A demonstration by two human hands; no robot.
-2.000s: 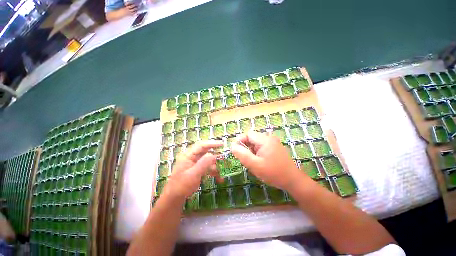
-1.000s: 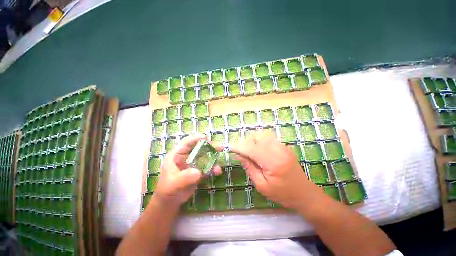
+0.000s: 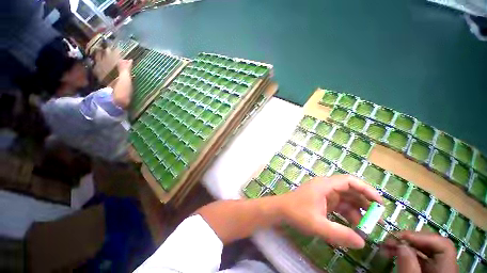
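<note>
My left hand (image 3: pixel 326 210) holds a small green circuit board (image 3: pixel 370 217) between thumb and fingers, tilted so that a pale edge shows. My right hand (image 3: pixel 427 253) is at the lower right, partly cut off by the bottom edge, close to the board. Its fingers are pinched on what looks like a thin hand tool (image 3: pixel 408 243), too blurred to name exactly. Under both hands lies a cardboard sheet (image 3: pixel 427 178) with rows of green boards and a bare tan strip.
Stacked cardboard sheets (image 3: pixel 235 144) with full rows of boards stand left of the central sheet. A person (image 3: pixel 88 114) in light clothing reaches over further rows of boards at the far left. A dark-green surface (image 3: pixel 342 48) runs behind. White padding (image 3: pixel 251 144) lies between stack and sheet.
The view has swung left, so the sheet and hands appear further right and the person has come into view. My left hand still holds a board, now turned more edge-on.
</note>
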